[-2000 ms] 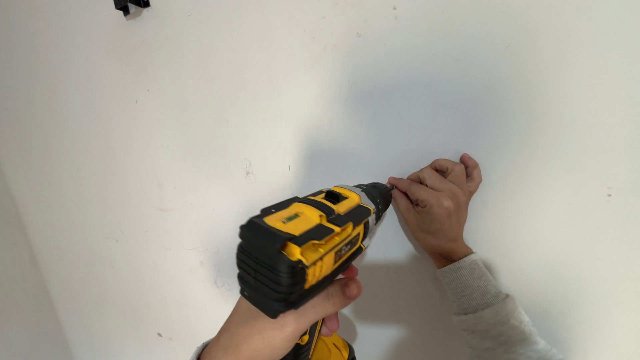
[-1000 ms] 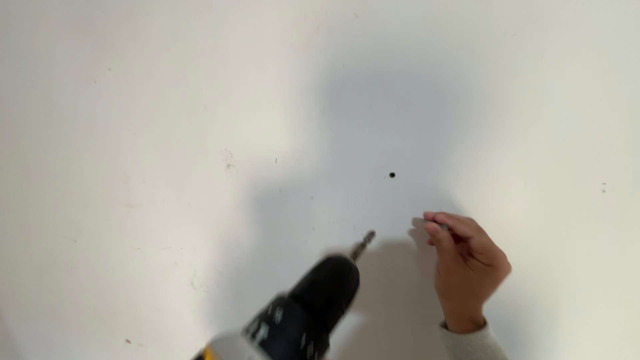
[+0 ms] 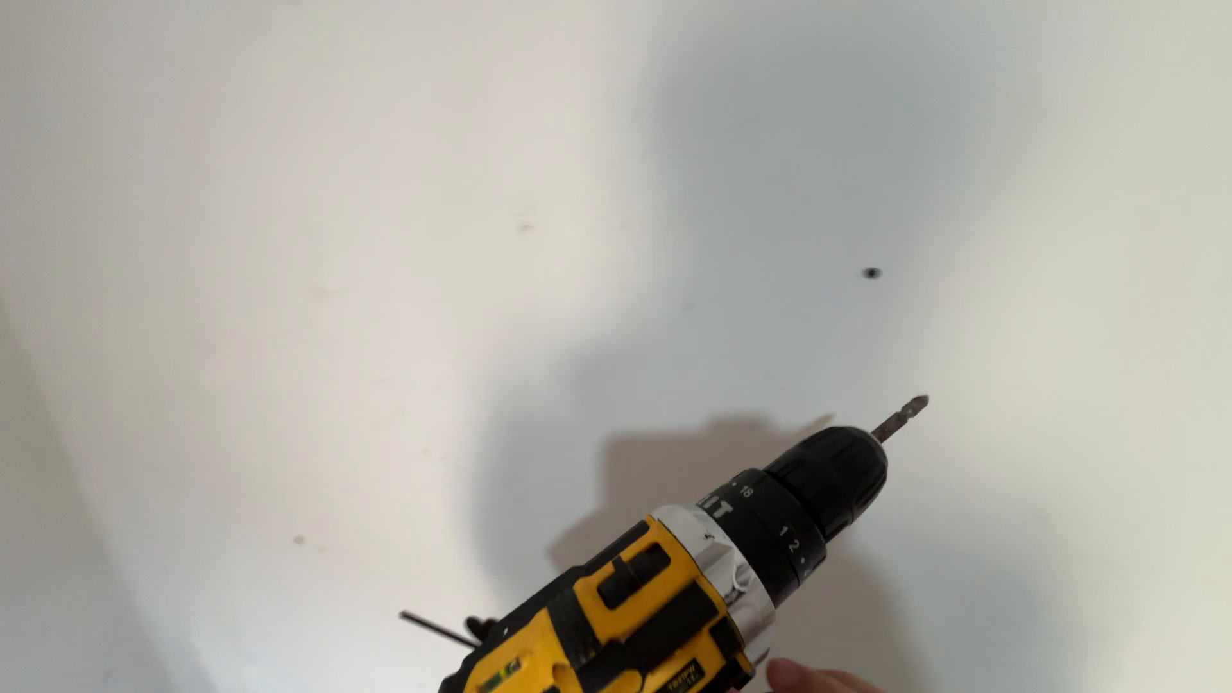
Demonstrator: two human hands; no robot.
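Note:
A yellow and black cordless drill slants up to the right from the bottom edge, in front of a white wall. Its black chuck holds a screwdriver bit, whose tip lies below and right of a small dark hole in the wall. My right hand shows only as a fingertip and part of a finger at the bottom edge, beside the drill's front housing; what it holds is hidden. My left hand and the drill's handle are out of sight.
A thin dark rod and a small black piece show behind the drill's rear, at lower left. The white wall bears small marks and shadows. A darker edge or corner runs down the far left.
Two seconds ago my left hand held the drill against the fingers of my right hand at the wall. The drill has since come away, and the hole shows. My right hand has moved down.

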